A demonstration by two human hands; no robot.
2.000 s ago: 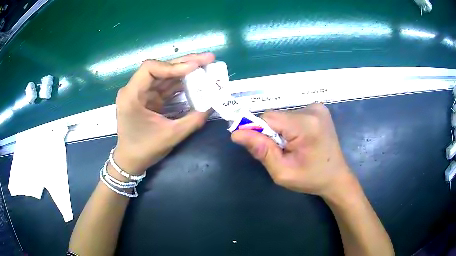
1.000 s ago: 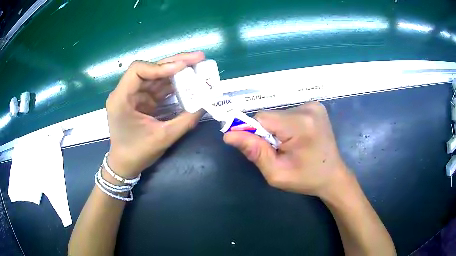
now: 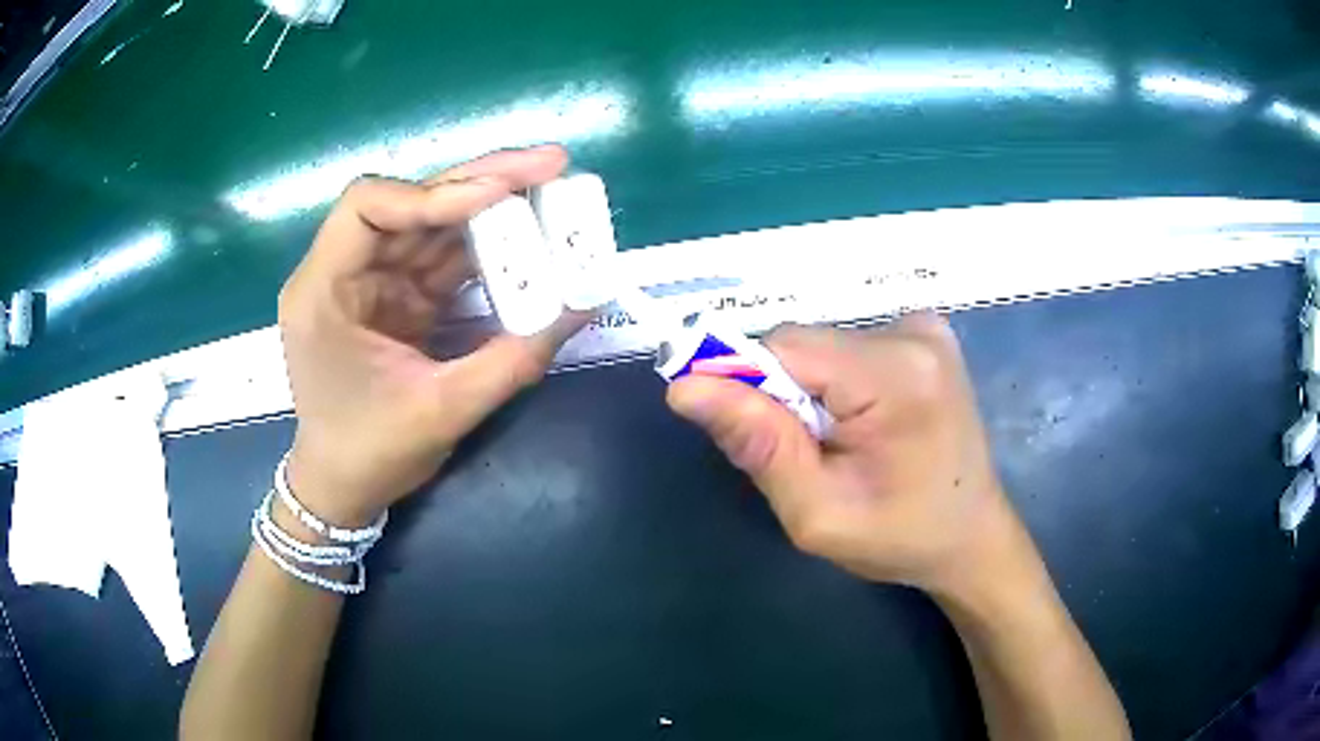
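Observation:
Two white housings [image 3: 544,258] stand side by side in my left hand [image 3: 398,311], held between fingers and thumb above the conveyor's edge rail. My right hand [image 3: 854,434] grips a white glue tube [image 3: 738,371] with purple-blue and red print. Its white nozzle points up-left, its tip close to the lower end of the right-hand housing; I cannot tell if it touches.
The green conveyor belt [image 3: 869,152] runs across the back, with white housings at its far left and top left. The white edge rail [image 3: 1071,261] borders the black table [image 3: 652,579]. A white sheet [image 3: 90,485] lies at left. More housings [image 3: 1299,500] are at the right edge.
My left hand and the housings have shifted slightly left. The nozzle tip is now lower, by the housing's bottom end. Housings on the belt have moved left, and another has appeared at top left.

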